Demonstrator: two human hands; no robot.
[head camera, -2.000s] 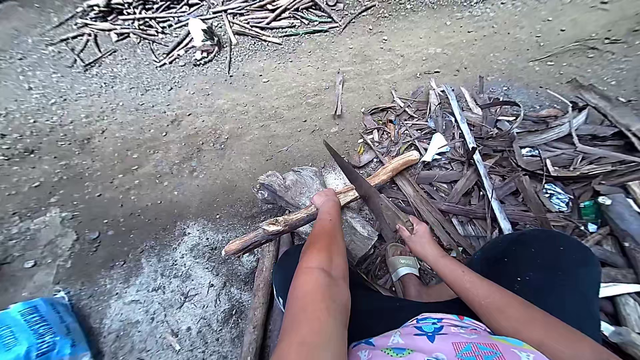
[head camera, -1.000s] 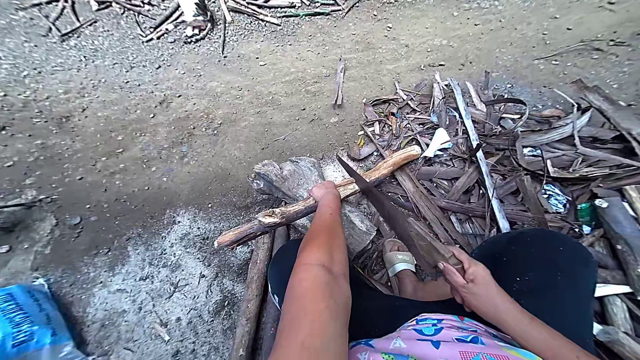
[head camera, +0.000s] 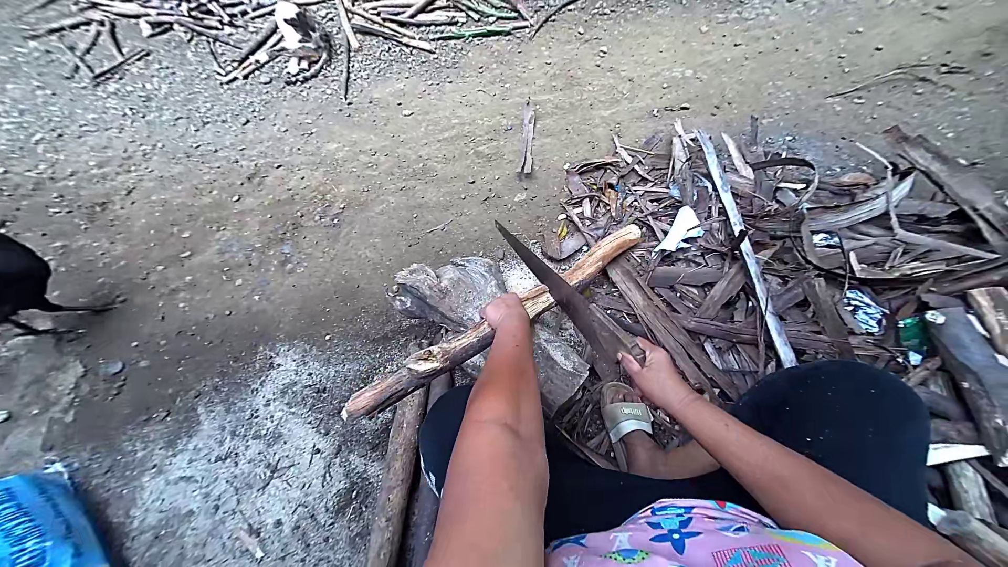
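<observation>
A branch of pale wood with patches of bark lies slantwise across a weathered log. My left hand grips it near its middle and presses on it over the log. In my right hand is the handle end of a handsaw with a dark, rusty, tapering blade. The blade crosses the branch just to the right of my left hand, its tip pointing up and left beyond the wood. The handle itself is mostly hidden by my fingers.
Bark strips and split wood are heaped at the right around my sandalled foot. Sticks lie at the top. Long poles extend below the log. A blue plastic bag is bottom left, a black animal at the left edge.
My right hand with the saw has moved forward, up and left, from its place nearer my lap one second ago. A black animal has come into view at the left.
</observation>
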